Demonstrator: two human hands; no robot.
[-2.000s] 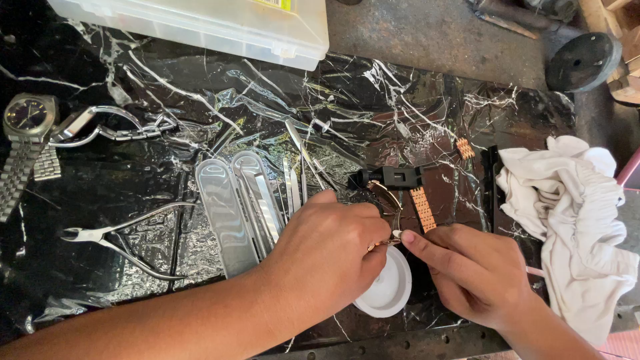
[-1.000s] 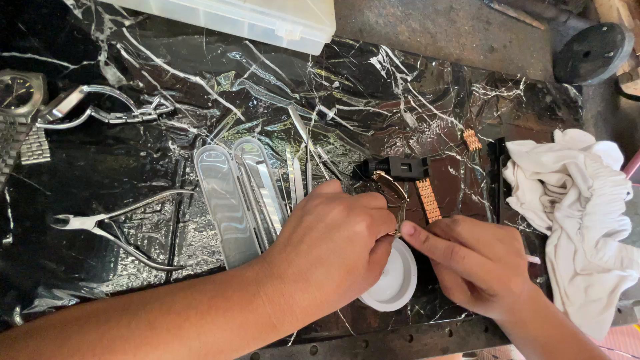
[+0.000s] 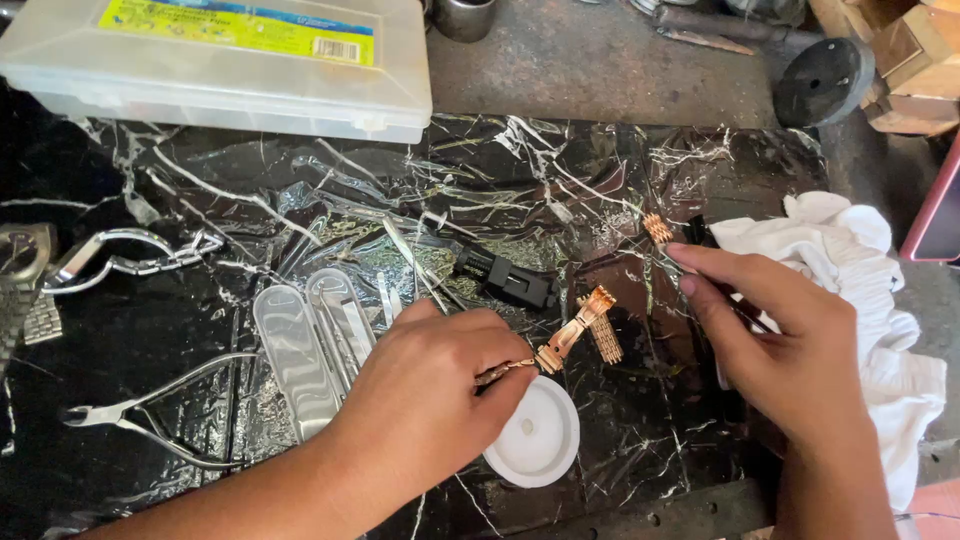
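Note:
Pinched in my left hand (image 3: pixel 450 375) is one end of a rose-gold metal watch bracelet (image 3: pixel 566 337), whose clasp part sticks out to the right, above a round white dish (image 3: pixel 536 435). A separate piece of rose-gold link band (image 3: pixel 606 337) lies behind the clasp. My right hand (image 3: pixel 765 322) grips a slim metal tool (image 3: pixel 675 261), probably tweezers, its tip at a small piece of rose-gold links (image 3: pixel 658 228). A black watch-link remover (image 3: pixel 510 277) rests just beyond my left hand.
Nippers (image 3: pixel 127 412), an open clear case of small tools (image 3: pixel 296 360) and steel watches (image 3: pixel 120 259) lie at left. A translucent plastic box (image 3: pixel 225 82) stands at the back. White cloth (image 3: pixel 892 300) is bunched at right, near a black disc (image 3: pixel 823 82).
My right hand has moved away from my left hand to the small link piece, now with a slim tool in it. The clasp part of the bracelet now shows.

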